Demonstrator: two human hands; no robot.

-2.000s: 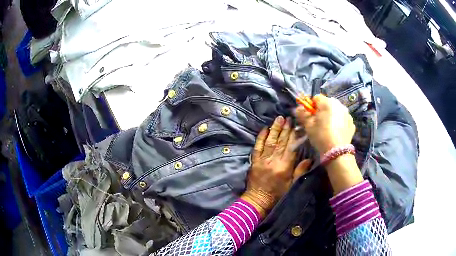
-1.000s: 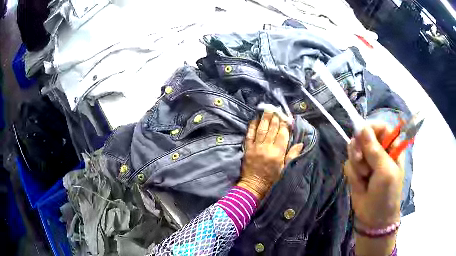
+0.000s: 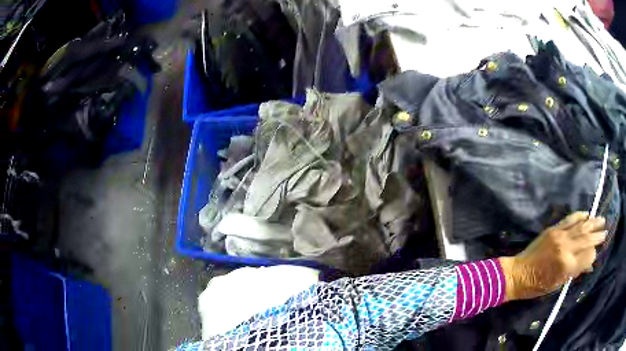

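Note:
The dark grey jacket [image 3: 501,151] with brass-coloured buttons lies crumpled on the white table at the right of the view. My left hand [image 3: 559,257] is over it near the right edge, fingers curled. A long thin white strip [image 3: 599,179] comes out above and below the fingers, and the hand appears closed on it. My right hand and the orange-handled snips are out of the picture.
A blue crate [image 3: 185,199] heaped with grey-beige cloth scraps [image 3: 295,164] stands left of the table edge. Other blue crates with dark cloth stand behind and farther left. Pale garments [image 3: 453,31] lie at the top right.
The view has swung left and down, so the jacket now sits at the right. My right hand with the snips has left the picture. The strip now runs through my left hand.

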